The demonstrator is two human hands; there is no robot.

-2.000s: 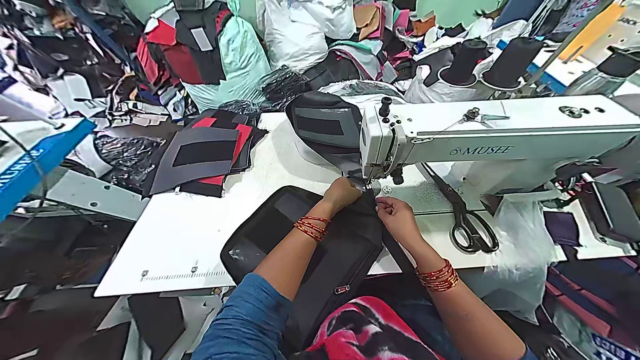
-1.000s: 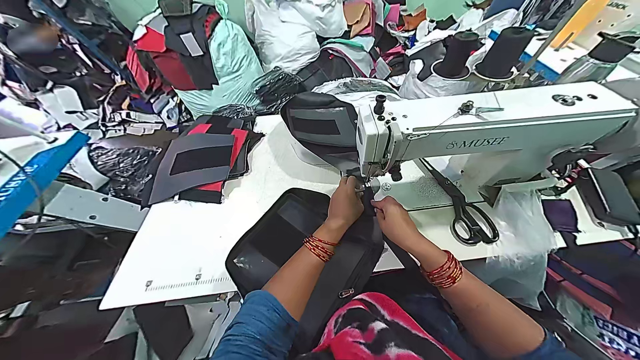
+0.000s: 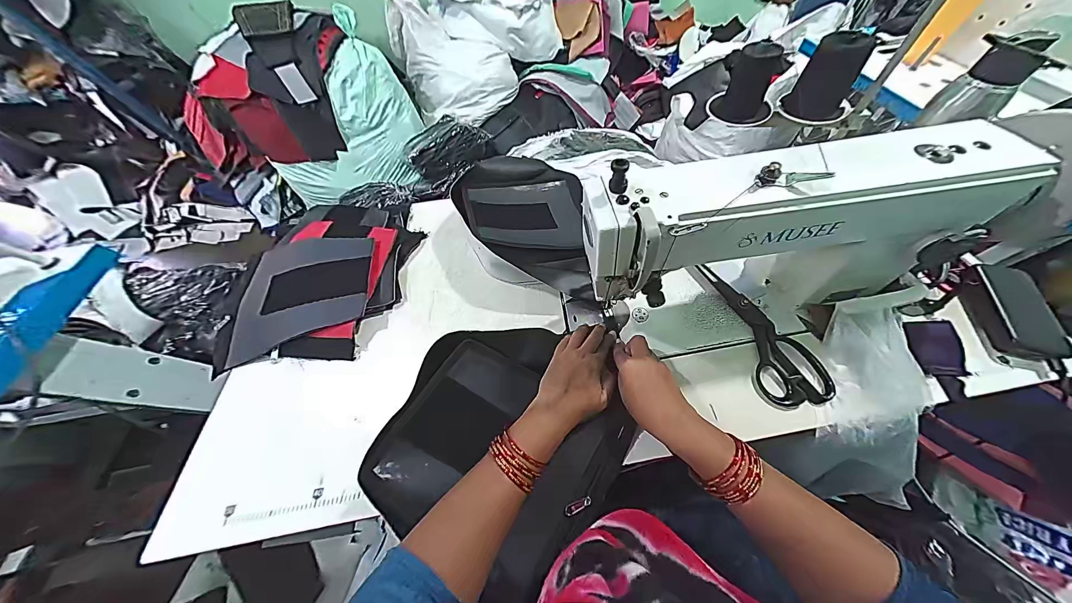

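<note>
A white Musee sewing machine [image 3: 804,209] stands on the white table, its needle area just beyond my fingertips. A black fabric bag piece [image 3: 469,410] with a zipper pull lies under my left forearm and runs up to the needle. My left hand [image 3: 578,373] grips the edge of this piece close to the presser foot. Touching it on the right, my right hand [image 3: 649,381] pinches the same dark edge with its fingers closed. The exact fingertip hold is partly hidden. Behind the needle lies another black bag piece [image 3: 523,209] with a grey panel.
Black-handled fabric scissors [image 3: 779,360] lie on the machine bed to the right. Stacked grey, black and red panels [image 3: 318,285] rest at the left of the table [image 3: 276,435]. Black thread cones [image 3: 829,75] stand behind the machine. A clear plastic bag [image 3: 879,394] hangs at the right edge.
My right hand has come in closer against my left hand near the needle. The black bag piece stays under my left arm.
</note>
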